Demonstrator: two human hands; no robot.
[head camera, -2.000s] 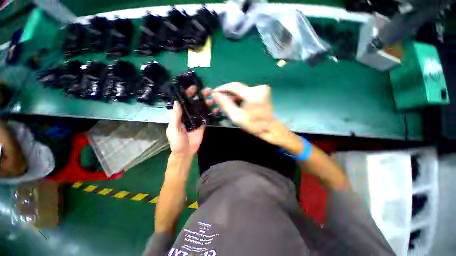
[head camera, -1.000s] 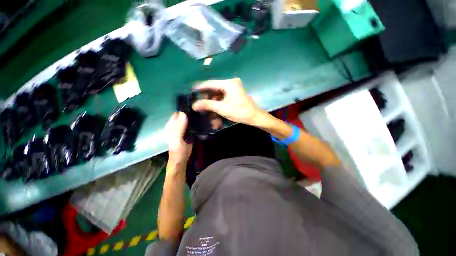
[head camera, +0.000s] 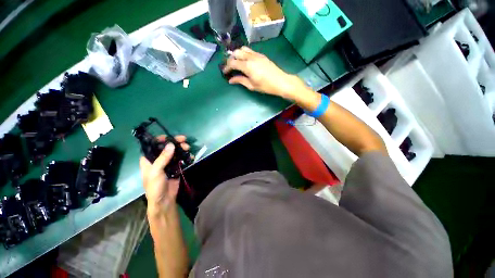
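Note:
My left hand (head camera: 164, 176) holds a black device housing (head camera: 157, 142) above the bench's front edge, thumb on top, with thin red wires trailing below it. My right hand (head camera: 259, 71) is stretched out to the back of the bench, at small dark parts (head camera: 232, 45) beneath a grey cylindrical electric screwdriver (head camera: 221, 16). A dark piece shows under its curled fingers; whether they grip it I cannot tell.
Black housings (head camera: 96, 172) stand in two rows at the left, beside a yellow paper slip (head camera: 98, 124). Plastic bags (head camera: 172, 54) lie behind. An open carton (head camera: 261, 20) and green box (head camera: 315, 26) stand back right. White foam trays (head camera: 399, 117) are at the right.
My right hand has left the housing and moved up and right to the back of the bench. My left hand still holds the housing. The view has turned and shifted right; the screwdriver now shows.

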